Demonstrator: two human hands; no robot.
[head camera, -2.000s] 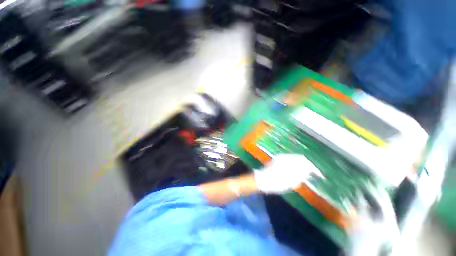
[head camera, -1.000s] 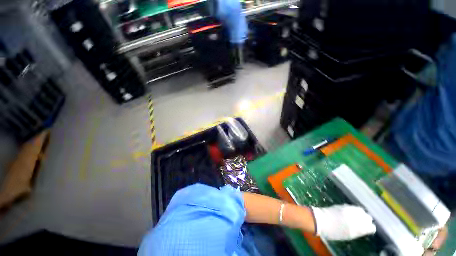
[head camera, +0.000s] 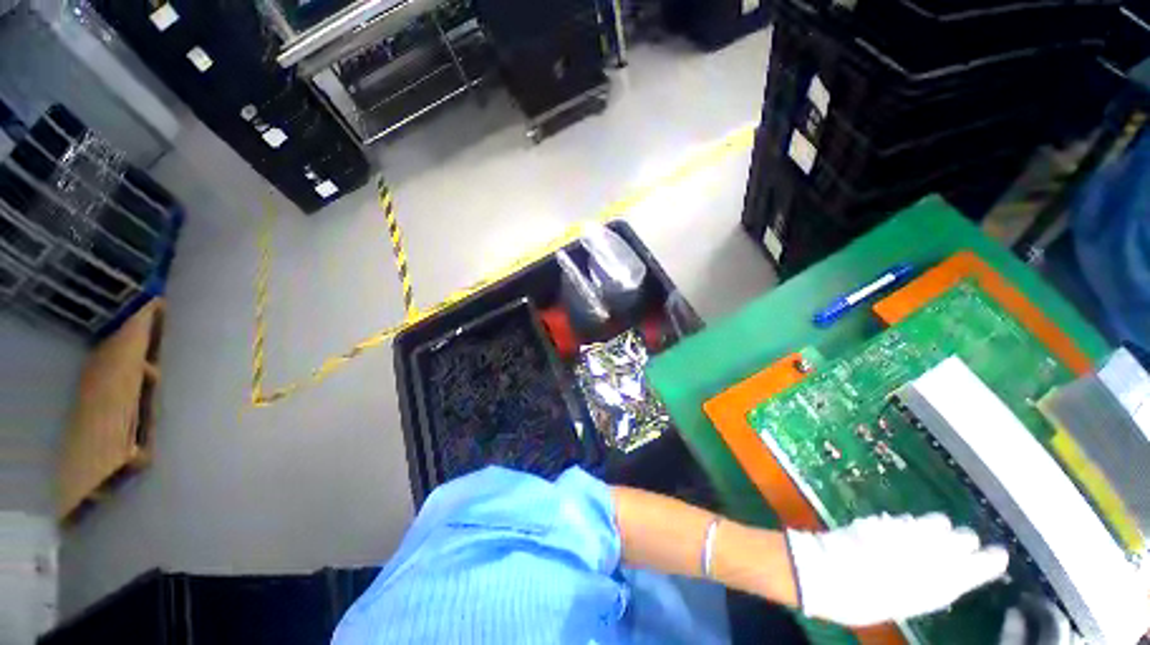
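Observation:
A large green circuit board (head camera: 820, 435) lies on an orange jig (head camera: 744, 422) on the green mat. It carries a long white-silver heatsink bar (head camera: 1009, 466) and a finned heatsink (head camera: 1116, 410) with a yellow strip (head camera: 1095, 485) along its base. My left hand (head camera: 895, 567), in a white glove, is over the board's near part, its fingers stretched toward the long heatsink's base. Its thumb side and anything at the fingertips are hidden. A blurred grey-white shape (head camera: 1037, 622) is cut off at the bottom edge; I cannot tell if it is part of my right hand.
A black parts bin (head camera: 423, 435) stands left of the mat, with dark small parts (head camera: 498, 397), shiny silver screws (head camera: 621, 393) and clear plastic bags (head camera: 605, 271). A blue-white marker (head camera: 864, 296) lies on the mat. Black crates (head camera: 870, 139) are stacked beyond. Blue clothing shows at the right edge.
The view has steadied and shifted, bringing the board and bin higher in the picture. My left hand stays over the board near the long heatsink. The heatsinks now reach the right edge.

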